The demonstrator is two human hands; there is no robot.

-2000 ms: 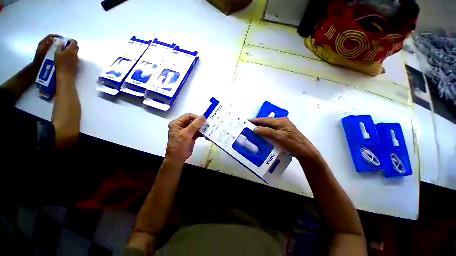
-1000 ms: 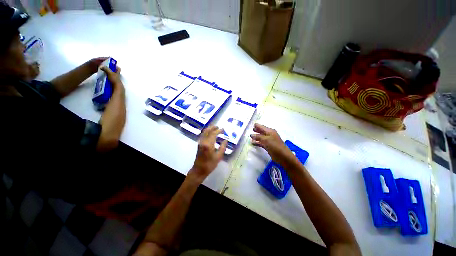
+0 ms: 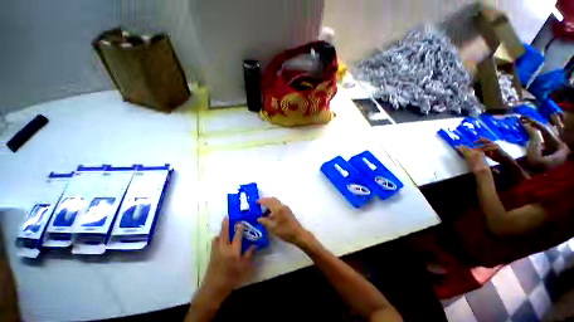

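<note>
A blue insert tray (image 3: 244, 202) with a white plug piece and a white cable coil lies on the table in front of me. My left hand (image 3: 230, 255) is on its lower left side, fingers at the coil. My right hand (image 3: 279, 220) touches its right edge. Both hands hold the tray between them. Two more filled blue trays (image 3: 350, 182) lie side by side to the right. Several white-blue retail boxes (image 3: 135, 207) lie in a row at the left, with end flaps open toward me.
A brown paper bag (image 3: 143, 72), dark bottle (image 3: 252, 85) and red-gold bag (image 3: 299, 85) stand at the back. A black phone-like object (image 3: 28, 133) lies far left. A tangled cable pile (image 3: 425, 72) and co-workers' hands on blue trays (image 3: 488, 131) are at the right.
The view has swung right. The box that I held has joined the row at the left. My hands have moved from the boxes to the single blue tray and taken hold of it.
</note>
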